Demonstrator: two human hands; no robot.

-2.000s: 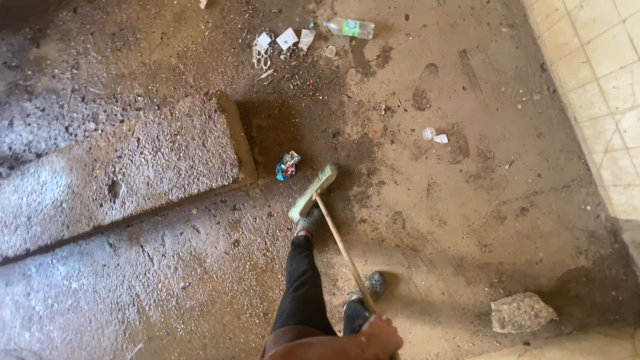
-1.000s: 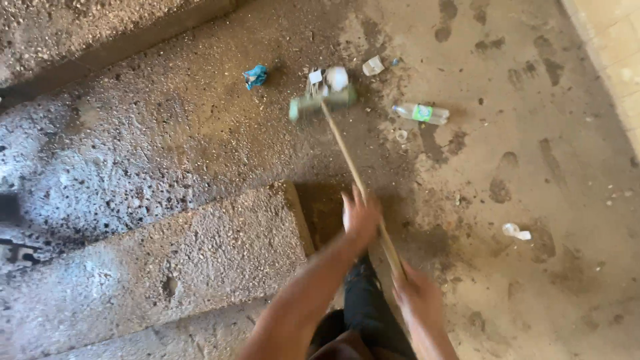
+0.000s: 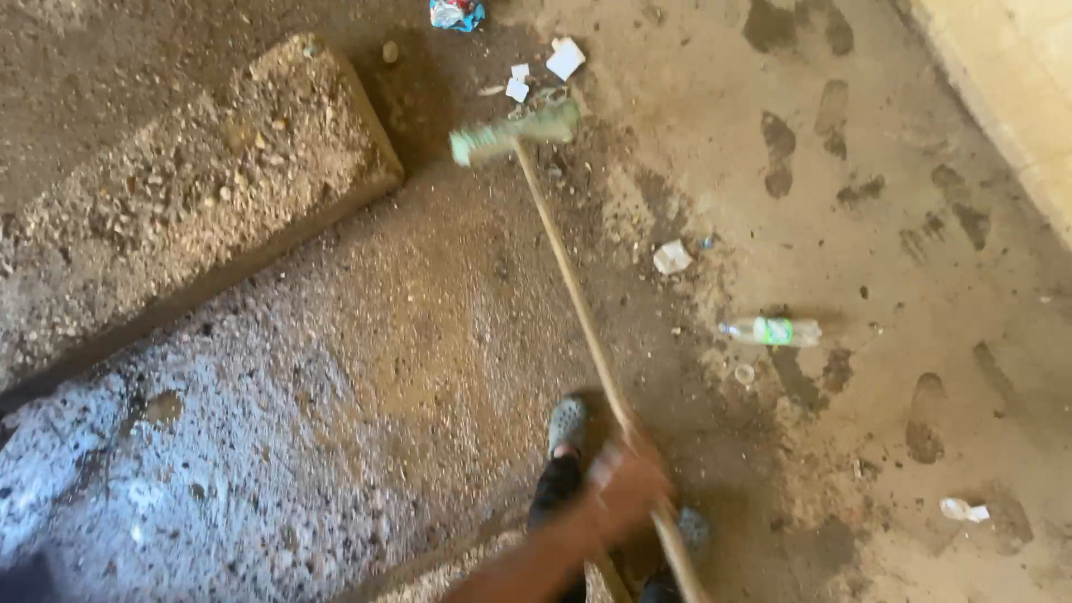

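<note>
My left hand [image 3: 632,477], blurred, is closed around the wooden handle of a broom [image 3: 578,293]. The handle slants up and left from the bottom edge to a pale green broom head [image 3: 515,134] on the dirty floor. White scraps [image 3: 517,88] and dark debris lie against the far side of the head. Beyond them are a larger white piece [image 3: 565,59] and a crumpled blue and red wrapper [image 3: 456,14]. My right hand is out of frame.
A raised rough concrete slab [image 3: 209,201] fills the left. To the right lie a crumpled whitish scrap [image 3: 672,258], a clear plastic bottle [image 3: 775,331] with a green label, a small ring [image 3: 744,373] and another white scrap [image 3: 963,509]. A pale wall [image 3: 997,92] borders the upper right.
My right hand, on the handle one second ago, has left the view. The broom head no longer overlaps the white scraps as it did then. The view has shifted.
</note>
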